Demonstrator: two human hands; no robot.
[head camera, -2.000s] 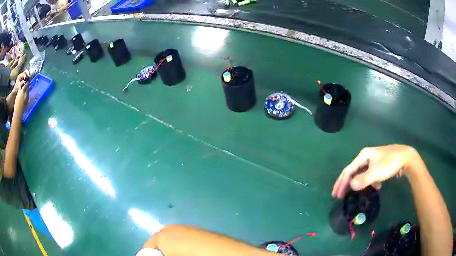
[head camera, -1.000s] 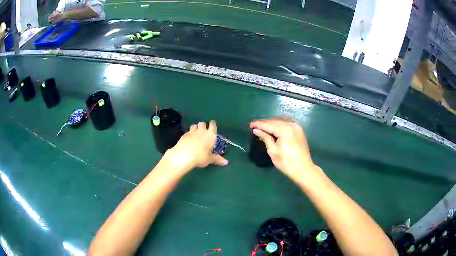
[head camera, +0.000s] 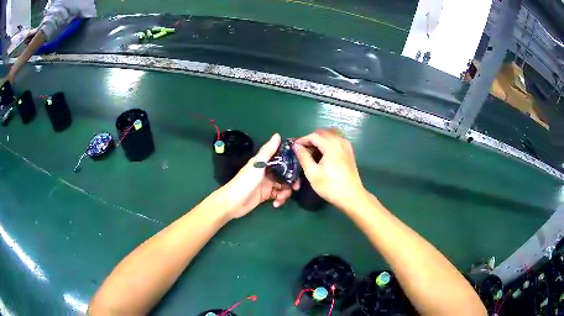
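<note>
My left hand (head camera: 250, 185) holds a round blue circuit board (head camera: 284, 165) tilted up on its edge, with a pale lead at its left side. My right hand (head camera: 331, 165) has its fingertips pinched at the board's upper right edge; what they pinch is too small to tell, perhaps the red lead's end. A black housing (head camera: 309, 196) stands upright just behind and below my right fingers, partly hidden. Another black housing (head camera: 232, 162) with a red lead wire (head camera: 216, 128) and a pale green-blue part stands left of my left hand.
A housing (head camera: 135, 139) and a circuit board (head camera: 100, 145) lie further left, with more housings beyond. Several housings (head camera: 328, 278) stand at the front, others massed at the right behind a grey rail. A person's arm (head camera: 31, 55) reaches in at far left. A metal rail (head camera: 247, 75) edges the green surface.
Both hands have come in to the middle from the sides. My left hand has lifted the board off the surface and my right hand has moved left onto its edge. The far-left arm now reaches over the line.
</note>
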